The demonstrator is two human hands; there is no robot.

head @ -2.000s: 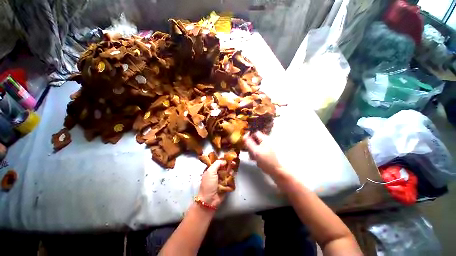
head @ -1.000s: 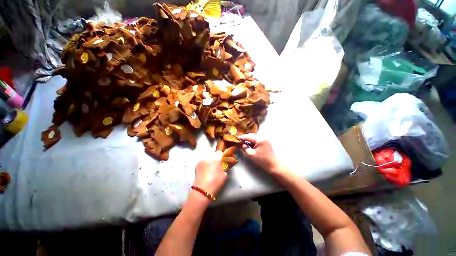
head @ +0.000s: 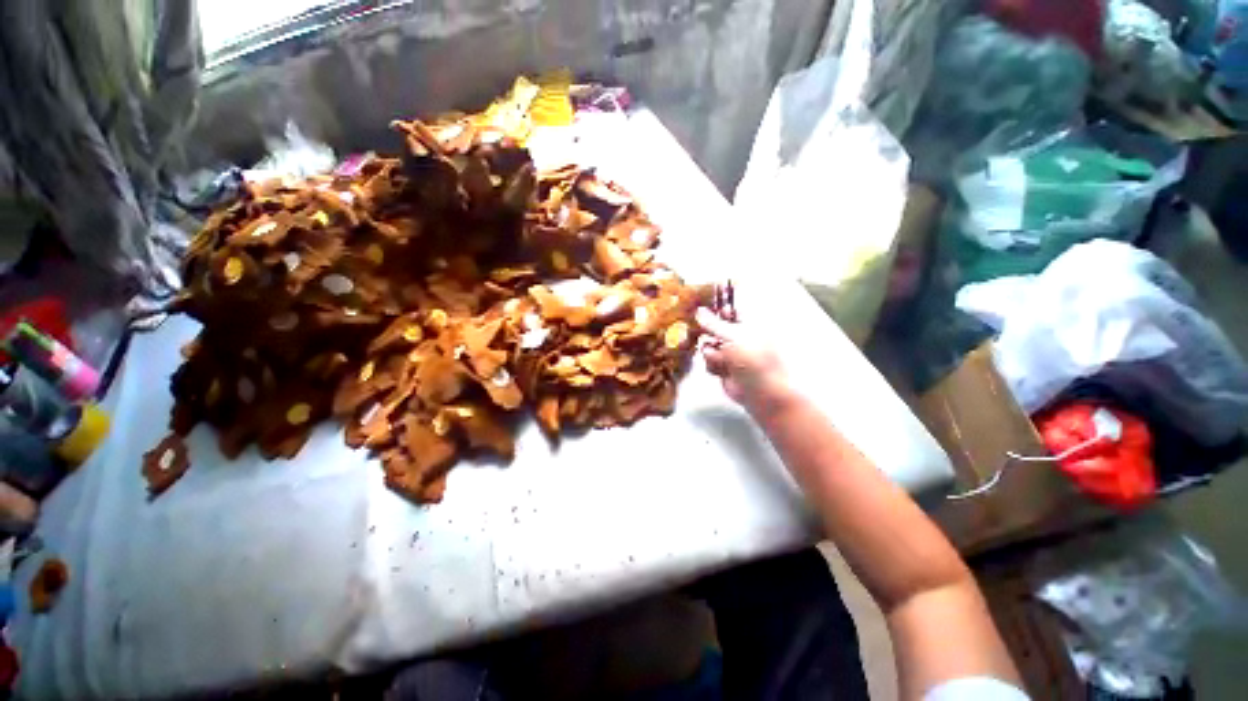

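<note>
A large heap of brown felt pieces [head: 452, 288] with white and yellow spots lies on the pale cloth-covered table [head: 602, 507]. My right hand [head: 739, 359] is at the heap's right edge, forearm reaching up from the lower right. A small dark thing [head: 724, 299] shows at its fingertips; it is too blurred to tell what it is or how it is held. My left hand is out of the picture. One brown piece [head: 166, 463] lies apart at the heap's left.
A brown ring-like scrap [head: 48, 585] and coloured cylinders [head: 55, 359] are at the left edge. A white plastic bag [head: 835, 192] hangs at the table's right side. A carton [head: 975, 418], a red bundle [head: 1099, 452] and more bags stand at the right.
My left hand and its bunch of brown pieces have left the picture. My right hand has moved up and right along the heap's edge. The view has tilted up, showing a window edge.
</note>
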